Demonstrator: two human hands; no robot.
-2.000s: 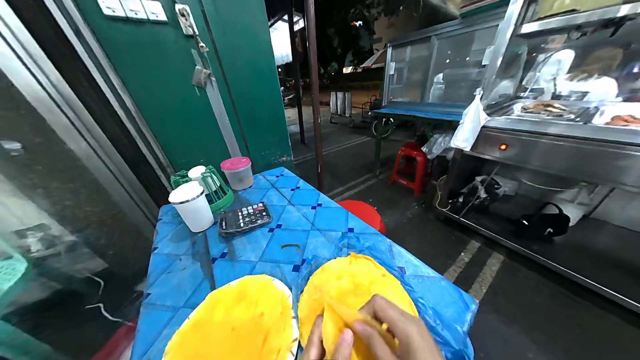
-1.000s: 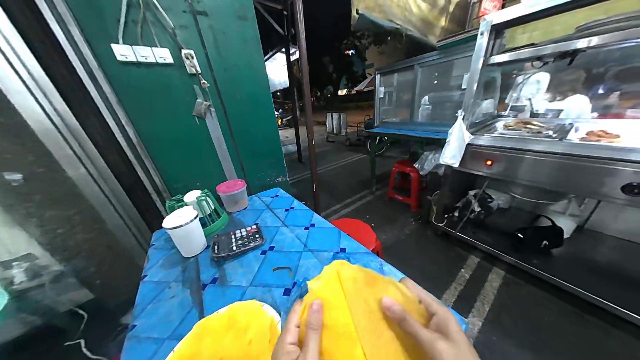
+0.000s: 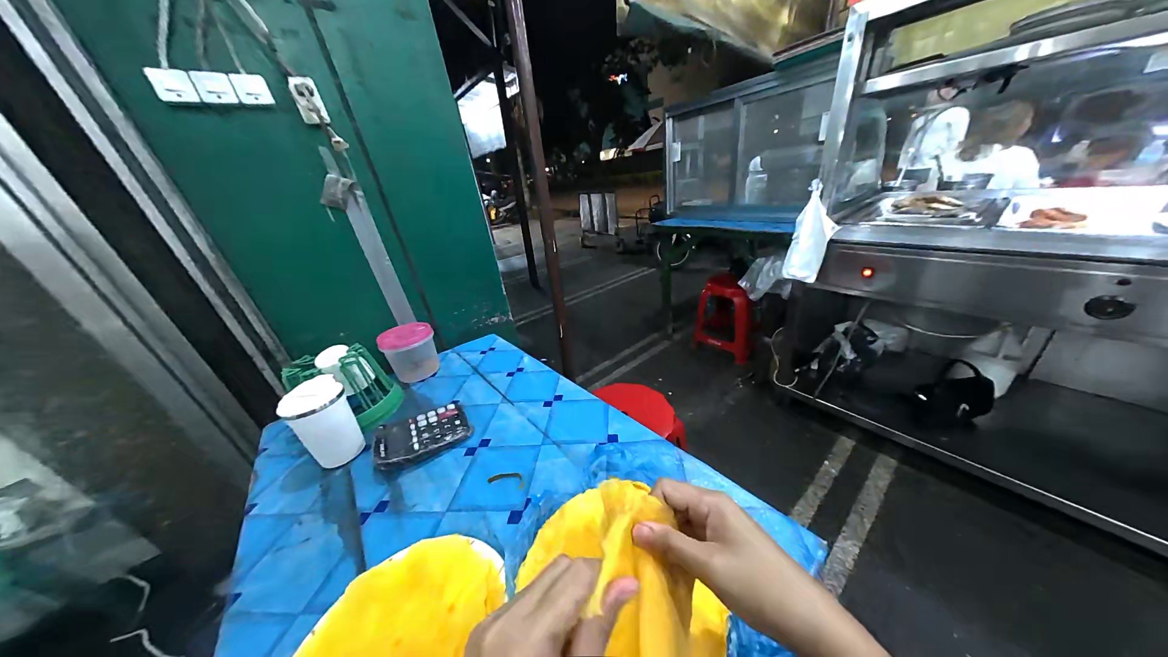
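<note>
A folded, thin yellow sheet that looks like a pancake or omelette (image 3: 646, 566) is pinched between my two hands. My left hand (image 3: 552, 611) grips its lower left side, and my right hand (image 3: 721, 547) holds its upper right edge. Under it, more yellow sheets (image 3: 566, 538) lie on clear blue-tinted plastic (image 3: 630, 461). To the left, another pile of yellow sheets (image 3: 415, 598) rests on a white plate (image 3: 491, 555), cut off by the bottom of the view.
On the blue tiled-pattern tablecloth (image 3: 511, 401) stand a white cup (image 3: 321, 422), a calculator (image 3: 422, 435), a green rack of glasses (image 3: 376, 401) and a pink-lidded tub (image 3: 409, 352). Red stools (image 3: 643, 411) stand beyond. A steel food stall (image 3: 985, 274) is at the right.
The yellow sheet, spread between my hands one second ago, is now gathered into folds. My hands have changed their hold on it.
</note>
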